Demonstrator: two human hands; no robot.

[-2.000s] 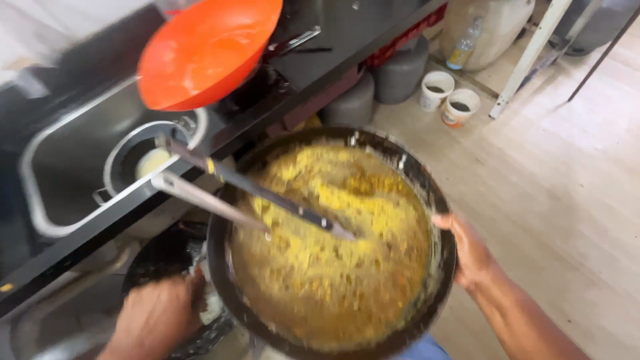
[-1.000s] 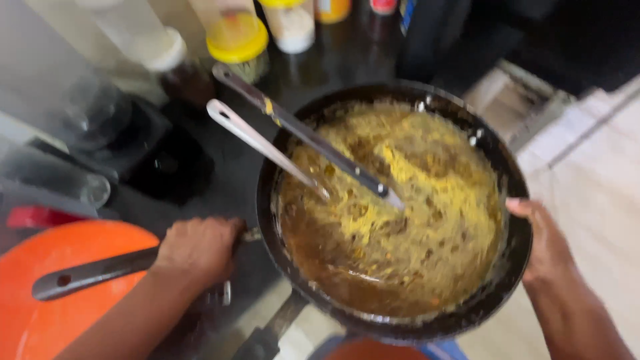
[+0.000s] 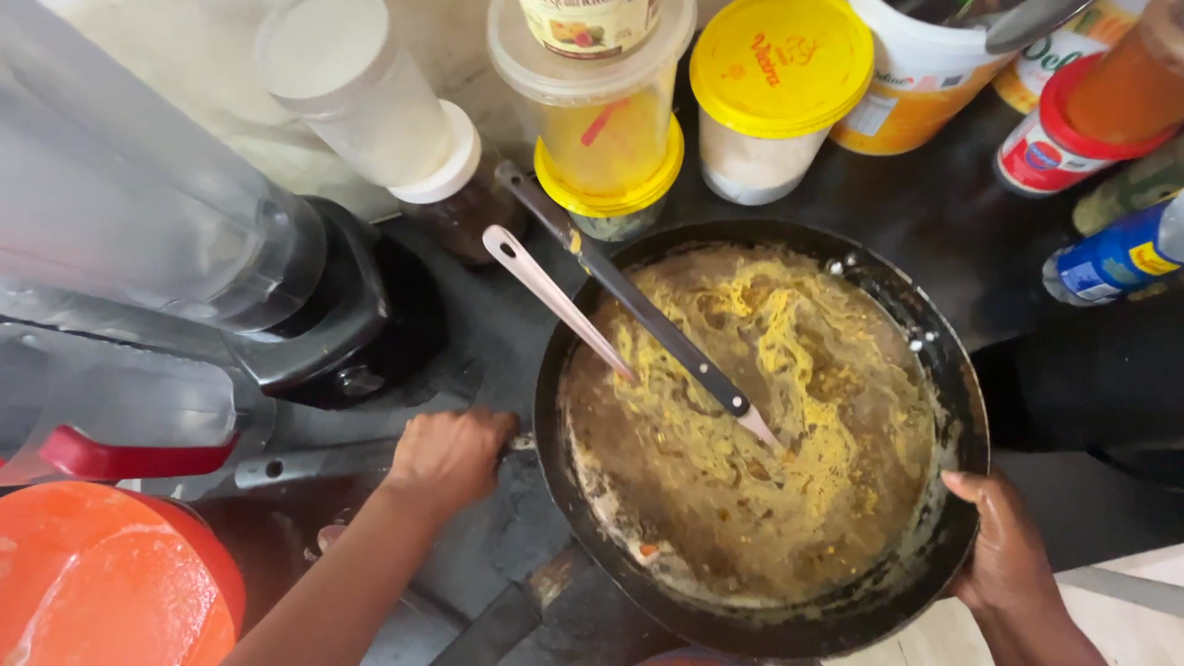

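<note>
A large dark pan (image 3: 967, 435) holds brown liquid streaked with yellow (image 3: 814, 407). My right hand (image 3: 1004, 546) grips the pan's right rim, thumb on top. My left hand (image 3: 453, 458) is closed around a long dark handle (image 3: 314, 462) that points left from the pan's left side. Two utensils lean in the liquid and rest across the pan's upper left rim: one with a black riveted handle (image 3: 647, 319), one with a pale metal handle (image 3: 555, 301). Their lower ends are hidden in the liquid. Below the pan, another dark handle (image 3: 499, 620) sticks out to the lower left.
A blender base (image 3: 356, 324) with a clear jug (image 3: 157, 185) stands at the left. An orange plastic bowl (image 3: 111, 583) is at the lower left. Along the wall stand a yellow-lidded tub (image 3: 768, 148), stacked containers (image 3: 606, 139) and a red-lidded jar (image 3: 1054, 139). Dark counter (image 3: 481, 361) lies beneath.
The pan, held by both my hands, has moved from beside the sink and over the floor to the counter by the blender and tubs. The view has turned a lot.
</note>
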